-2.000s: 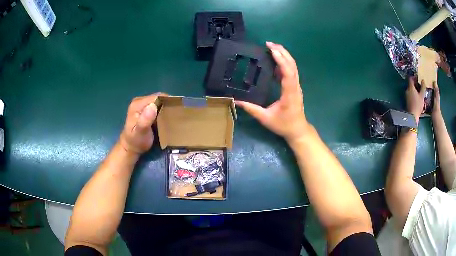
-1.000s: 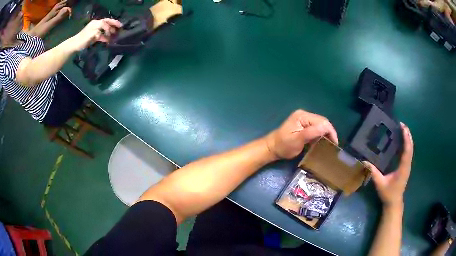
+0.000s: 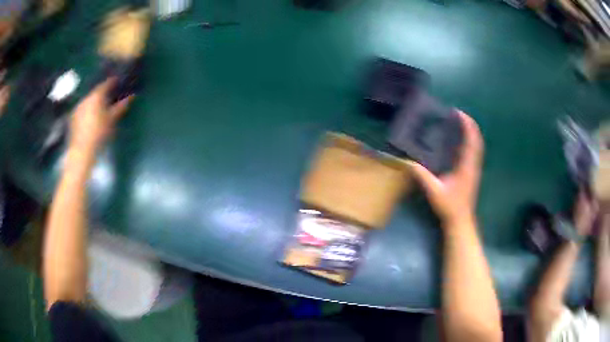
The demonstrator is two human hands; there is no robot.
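The picture is blurred. My right hand (image 3: 458,174) holds a black insert tray (image 3: 427,132) with a shaped cut-out, thumb at its near edge and fingers on its right side. Another black insert (image 3: 393,83) lies just behind it. An open box (image 3: 358,179) stands in front of me, tan lid raised; clear bagged accessories (image 3: 329,237) with red and dark bits lie in its bottom. My left hand (image 3: 97,113) is stretched out far left, fingertips at the near edge of a dark box with a tan lid (image 3: 124,33); blur hides whether it grips.
Dark items with a white label (image 3: 65,85) lie at the left. A white stool (image 3: 124,277) stands below the table's curved edge. At the right are another person's hands (image 3: 585,214), a small dark box (image 3: 538,228) and a glittering bag pile (image 3: 578,150).
My left hand has left the open box's lid and reached out to the dark box at the far left. The camera has turned back to the right. My right hand still holds the insert.
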